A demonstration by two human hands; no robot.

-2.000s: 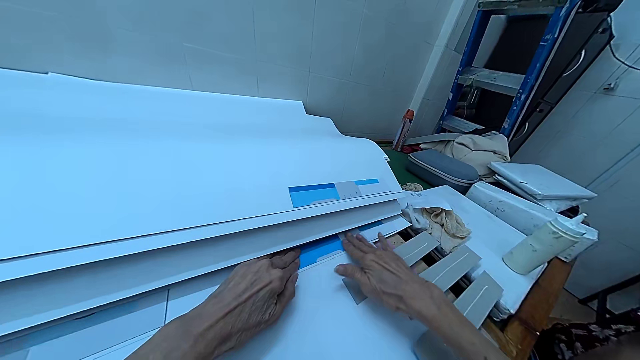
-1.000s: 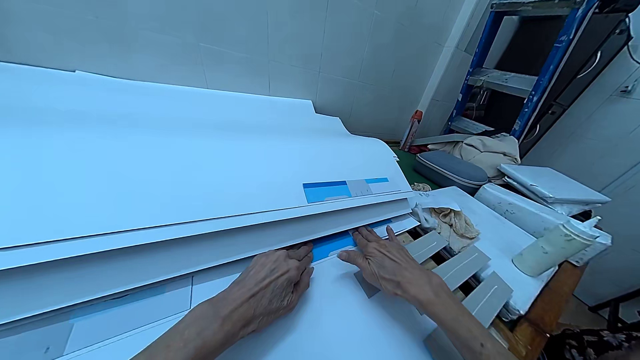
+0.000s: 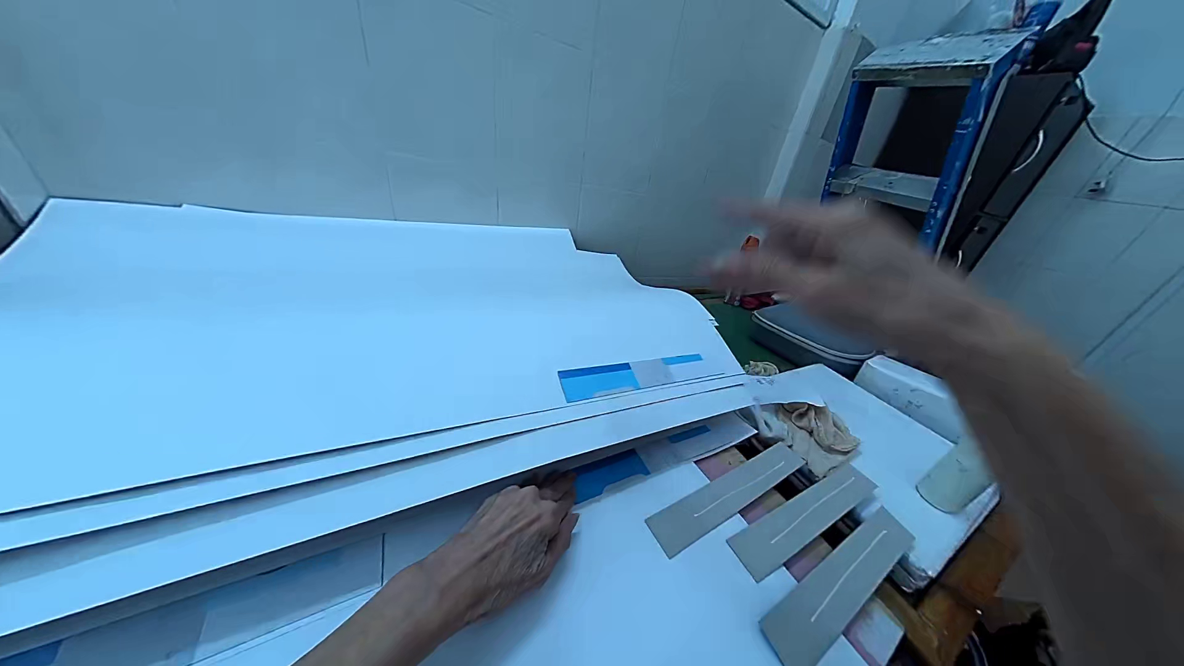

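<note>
My left hand rests on the lower white sheet, its fingertips at the left end of a blue printed patch under the raised edge of the upper sheets. My right hand is up in the air beyond the sheets' right end, blurred, with nothing visible in it. The large upper white sheets curve upward at the back and carry a similar blue and grey patch. Grey strips, each with a pale line, lie side by side to the right of my left hand.
A crumpled beige cloth and a pale cylindrical container stand right of the sheets. Behind them are a grey zippered case and a blue stepladder. A tiled wall runs along the back.
My right hand has lifted off the lower sheet and moved up and to the right. My left hand stays by the blue patch. The upper sheets' front edge looks more separated.
</note>
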